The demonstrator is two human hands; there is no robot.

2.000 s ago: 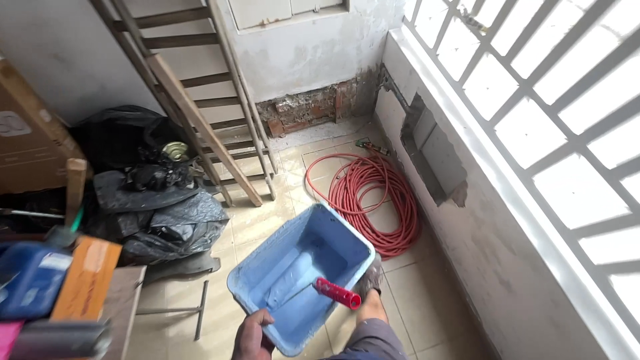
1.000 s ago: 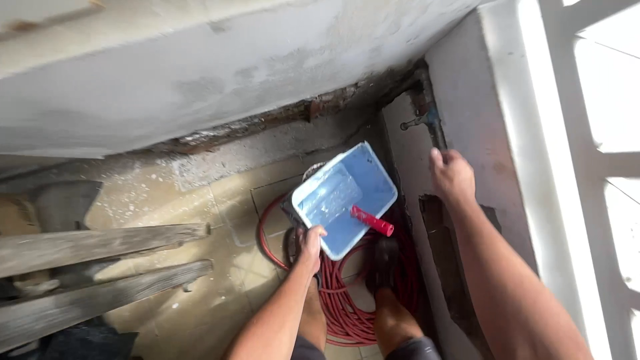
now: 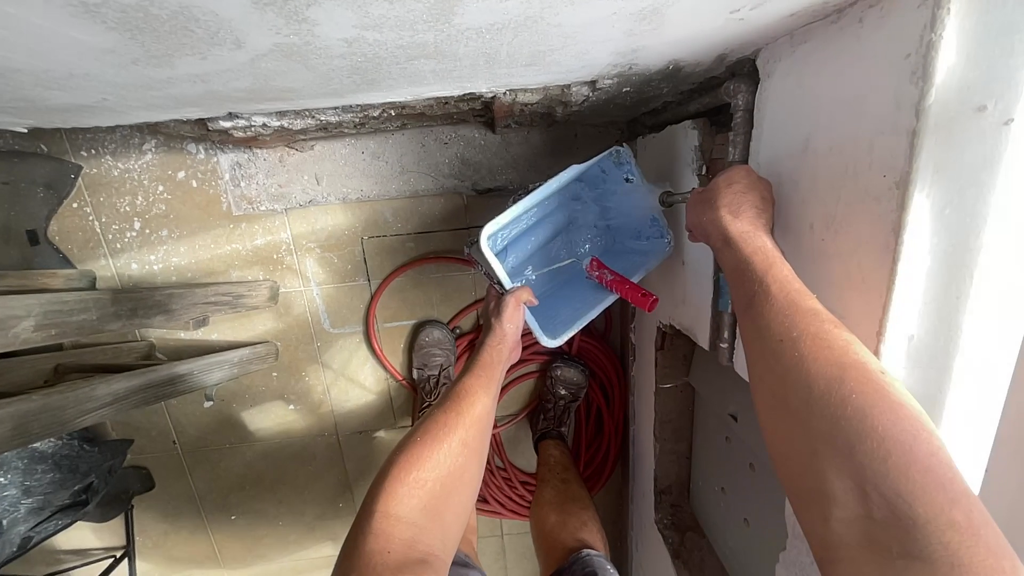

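Note:
A blue plastic paint tray, its inside wet and smeared, hangs tilted from my left hand, which grips its near left rim. Across its lower side lies a paint roller with a red handle, its wire frame reaching into the tray; the roller's other end cannot be made out. My right hand is closed around the metal tap on the wall pipe. The tap's spout points at the tray's right end. The handle of the tap is hidden by my fingers.
A coiled red hose lies on the tiled floor around my shoes. Wooden ladder rails jut in from the left, above black plastic sheeting. The right wall has a broken-out recess; the far wall's base is crumbled.
The tray has come to the tap in the corner, carried in my left hand. My right hand, apart from the tap a second ago, has closed on it. The view has swung down and nearer the corner.

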